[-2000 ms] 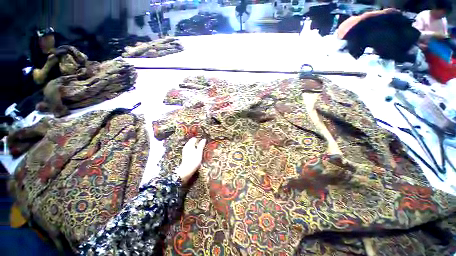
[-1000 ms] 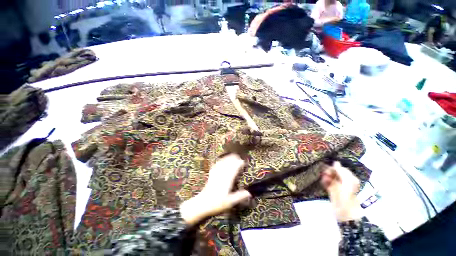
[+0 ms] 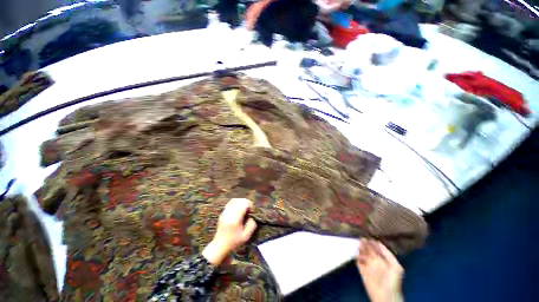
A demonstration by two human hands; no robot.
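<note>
A patterned jacket [image 3: 159, 194] in brown with red medallions lies spread over the white table, with tan lining [image 3: 245, 118] showing at its front opening. A sleeve [image 3: 331, 206] stretches toward the right table edge. My left hand [image 3: 234, 227] has its fingers closed on the cloth at the sleeve's lower edge, nearer the body. My right hand [image 3: 381, 268] is at the sleeve's lower edge near the cuff, fingertips against the cloth; blur hides whether it grips.
A long dark rod [image 3: 136, 87] lies behind the jacket. Part of another patterned garment [image 3: 22, 248] is at left. Black hangers [image 3: 325, 100], crumpled clear-white plastic [image 3: 384, 65] and red cloth [image 3: 490, 89] lie at right. The table edge [image 3: 467, 186] drops to a blue floor.
The view has turned right. The sleeve, bunched between my hands before, now extends straighter toward the lower right. My right hand has moved from above the cuff area to its lower edge.
</note>
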